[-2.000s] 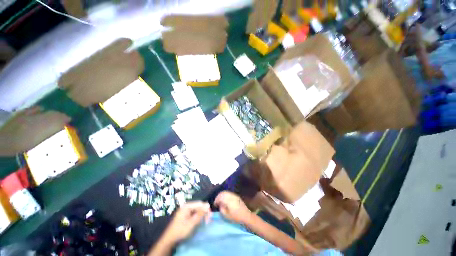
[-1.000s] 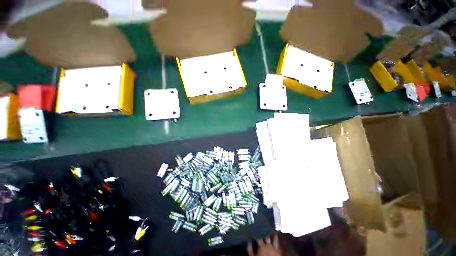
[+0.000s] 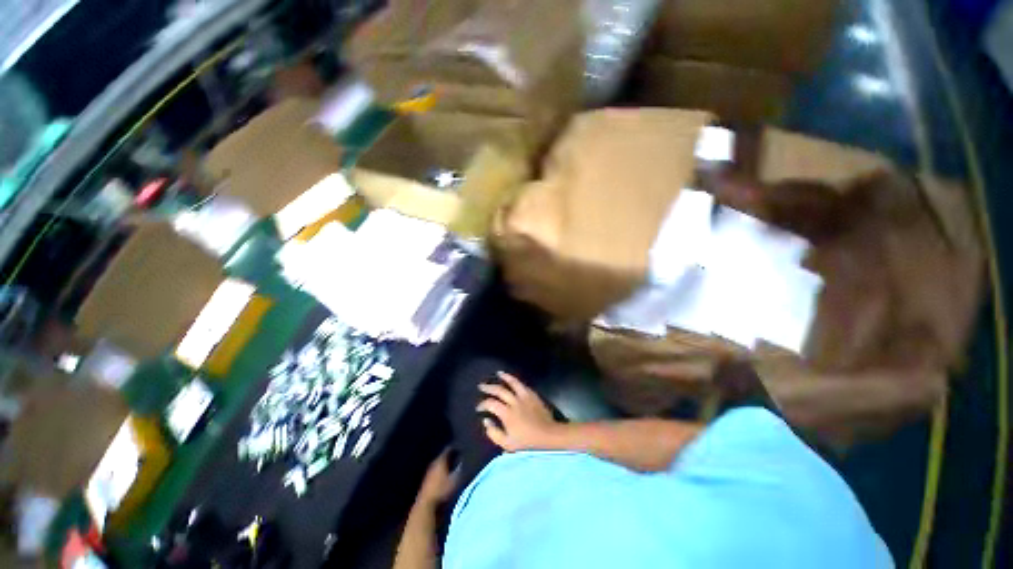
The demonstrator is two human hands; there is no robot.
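My right hand (image 3: 517, 413) has its fingers apart over a dark surface at the bench's near edge, with nothing seen in it. My left hand (image 3: 441, 478) is small, blurred and partly hidden by my blue top, so its grip is unclear. A loose heap of silver-green batteries (image 3: 317, 398) lies on the black bench, left of my hands. A stack of white insert cards (image 3: 372, 272) lies beyond the heap. More white insert cards (image 3: 739, 272) lie loosely on brown cardboard at the right.
Retail boxes with yellow sides (image 3: 239, 333) and brown lids stand on the green belt at left. A small white unit (image 3: 190, 408) lies beside one. A large carton (image 3: 600, 211) stands beyond my right hand. Creased brown paper (image 3: 889, 278) and yellow floor lines are at right.
The view has swung right and tilted, bringing the cartons and loose white cards at right into view. My right hand shows more fully, and my left hand has come into view.
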